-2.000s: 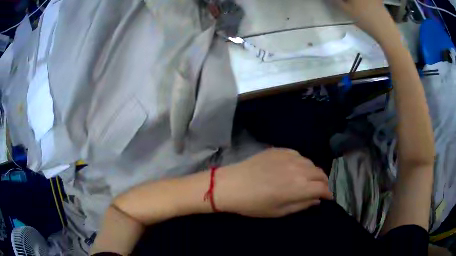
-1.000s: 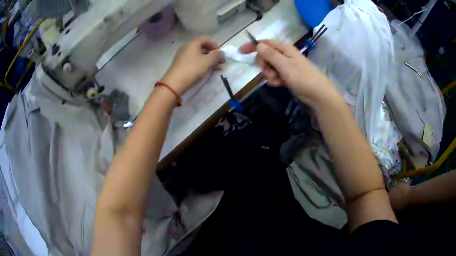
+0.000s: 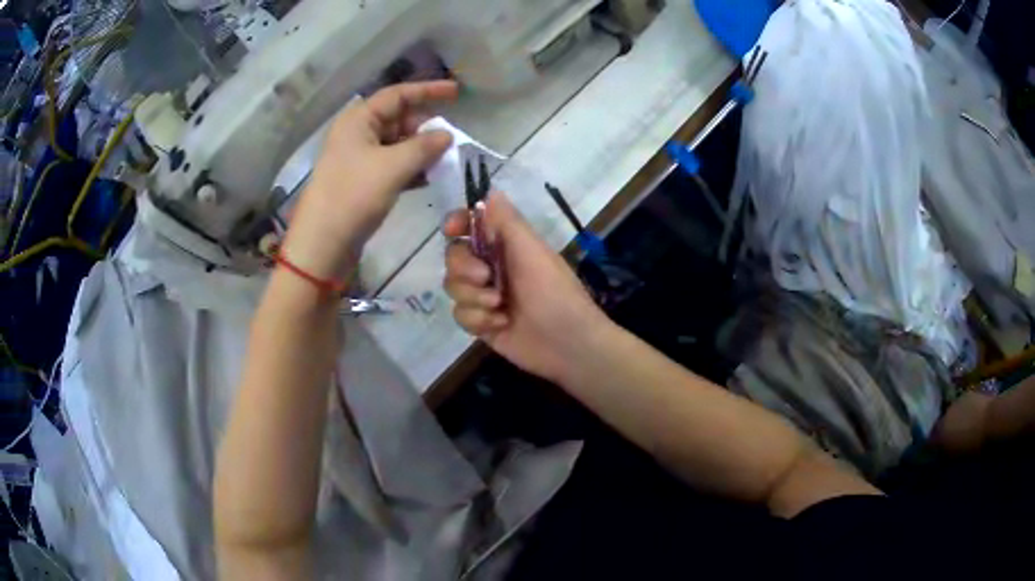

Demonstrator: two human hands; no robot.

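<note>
My left hand holds a small white strip between thumb and fingers above the machine bed. My right hand grips thread snips with a pink handle. The dark blades point up beside the strip's lower edge and look slightly apart. The light grey garment lies left, under my left forearm, and hangs over the table's front edge. The presser foot area is hidden behind my left wrist.
The cream sewing machine stands behind my left hand. A shiny metal guide lies by my left wrist. A rod with blue clips runs along the table edge. White strips hang at the right. Part of another arm shows at far right.
The view has swung right since the first frame. My left hand has come up from the lap to hold the strip. Since the second frame, both hands have moved closer together, with the snips now upright.
</note>
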